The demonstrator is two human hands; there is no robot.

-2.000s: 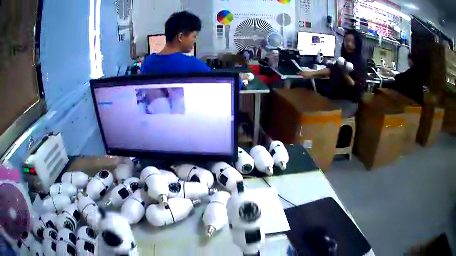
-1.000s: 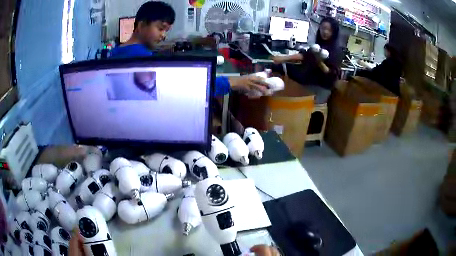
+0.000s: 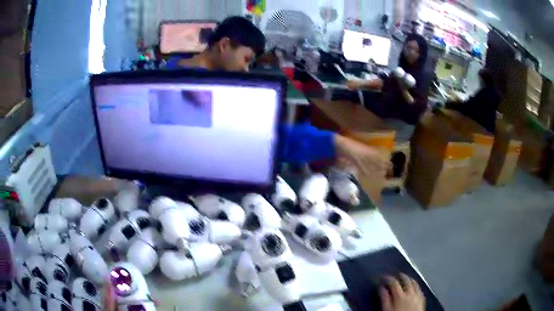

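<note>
A white bulb camera [image 3: 130, 285] stands at the lower left, its round lens lit pinkish-purple. Fingers of my left hand [image 3: 110, 296] show at its left side; the rest is cut off by the bottom edge. My right hand [image 3: 402, 295] lies curled on the black mouse pad [image 3: 376, 261], where the mouse was; the mouse is hidden under it. Another bulb camera [image 3: 276, 261] stands at the bottom centre, lens up, beside a white paper sheet [image 3: 328, 276]. Two bulb cameras [image 3: 311, 234] lie at the paper's far edge.
The monitor [image 3: 188, 130] shows a blurred camera picture. Many bulb cameras [image 3: 191, 260] crowd the desk's left and middle. A pale vented box [image 3: 33, 179] stands at left. A person's blue-sleeved arm [image 3: 310, 144] reaches out behind the monitor. Cartons [image 3: 443, 155] stand on the floor beyond.
My right hand has moved from beside the centre bulb camera to the mouse pad. The left camera's lens now glows. Two more bulb cameras lie near the paper; the other person's hand is empty.
</note>
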